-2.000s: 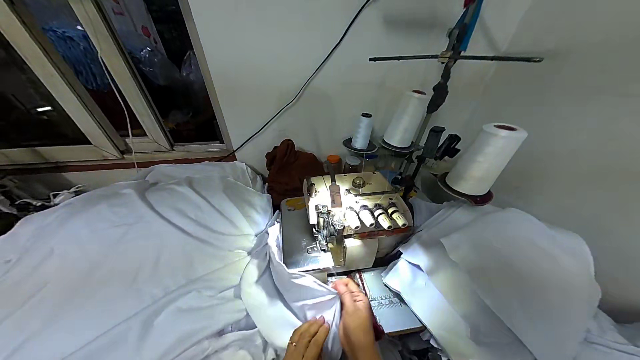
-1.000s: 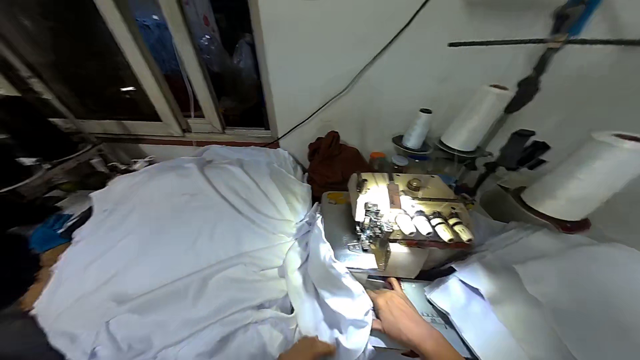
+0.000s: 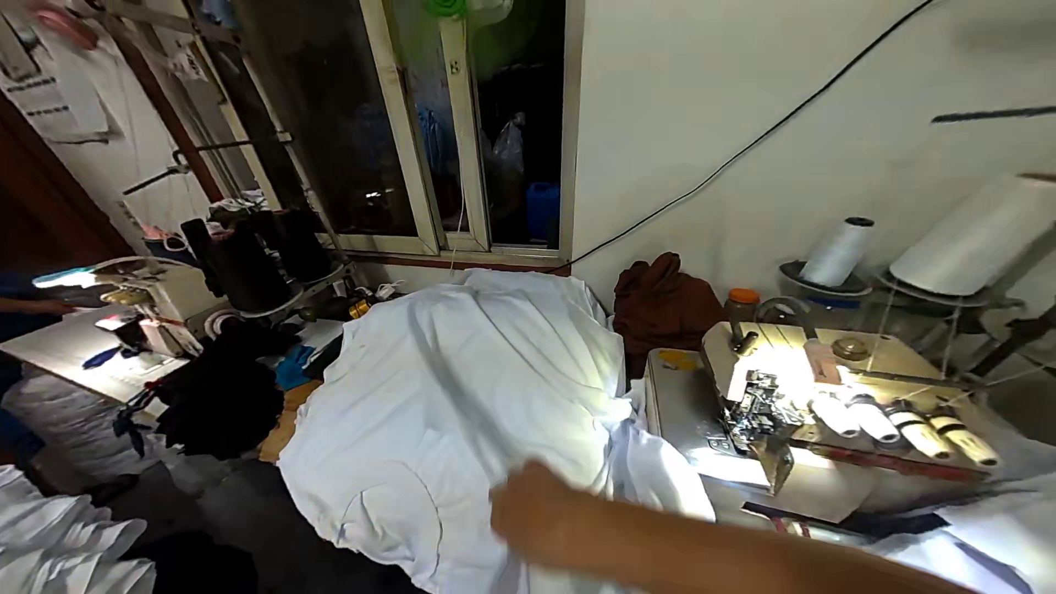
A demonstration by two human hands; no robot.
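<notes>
My right hand (image 3: 540,516) reaches in from the lower right, over the front of a large heap of white fabric (image 3: 503,371). The hand is blurred and its fingers look curled; whether cloth is gripped in them cannot be told. A grey streak or fold in the cloth leads up from the hand. Out of frame is my left hand. To the right of the heap stands a lit overlock sewing machine (image 3: 825,371), with more white fabric bunched at its left side. Cones of white thread (image 3: 837,252) stand behind the machine.
White cloth pieces (image 3: 1006,528) lie at the lower right. A brown cloth (image 3: 668,305) is behind the heap, by the wall. At left are black fabric (image 3: 227,396), black thread cones (image 3: 247,268) and another lit sewing machine (image 3: 177,289), with a person's hand (image 3: 45,306) beside it.
The view has swung left. Both hands were at the cloth in front of the machine; my right hand is now over the heap, away from the machine, and my left hand has left the view.
</notes>
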